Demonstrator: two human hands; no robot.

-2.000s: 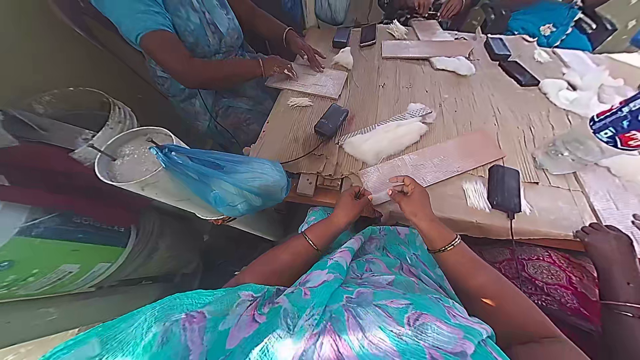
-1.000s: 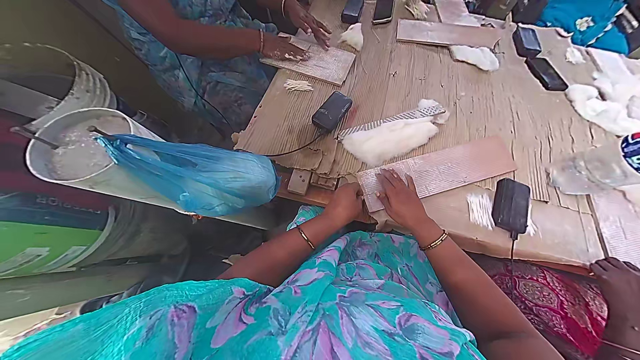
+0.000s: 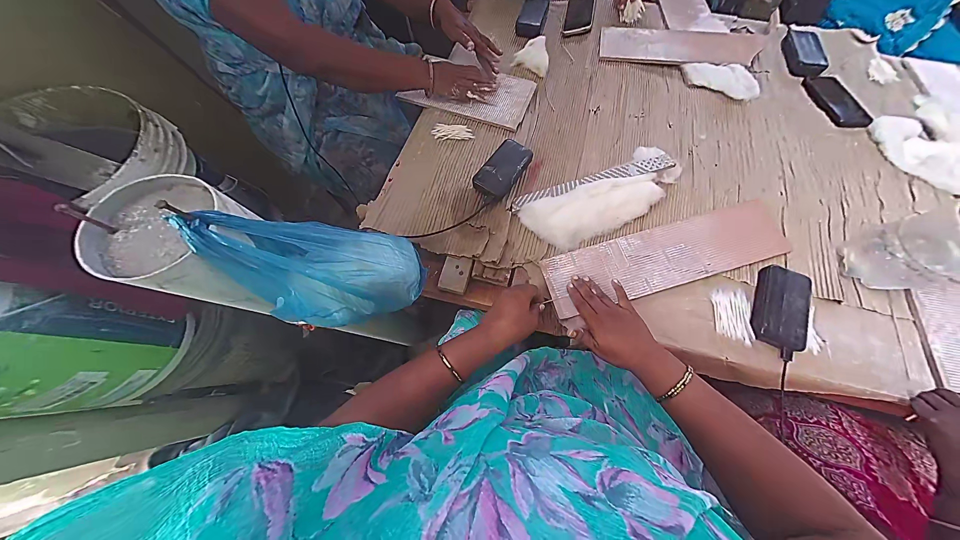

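Observation:
My right hand (image 3: pixel 611 322) lies with its fingers spread on the near left end of a flat ribbed board (image 3: pixel 675 251), pinkish at its far end. Beside the board's left edge, my left hand (image 3: pixel 516 311) has its fingers closed on a thin pale strand (image 3: pixel 555 300) that reaches toward the board. Just beyond the board lies a fluffy piece of white cotton (image 3: pixel 592 210) against a patterned strip (image 3: pixel 600 178). A bundle of white wicks (image 3: pixel 733 315) rests to the right, next to a black box with a cable (image 3: pixel 781 307).
Corrugated cardboard (image 3: pixel 712 142) covers the table. Across the corner, a person's hands (image 3: pixel 469 75) work on another board (image 3: pixel 506 101). A blue plastic bag (image 3: pixel 322 262) hangs by a white bucket (image 3: pixel 150 232) at left. Another person's hand (image 3: pixel 937 416) is at the right edge.
Two seconds ago both my hands were close together over the board's near end. My right hand has since come down flat on the board, while my left is beside its edge.

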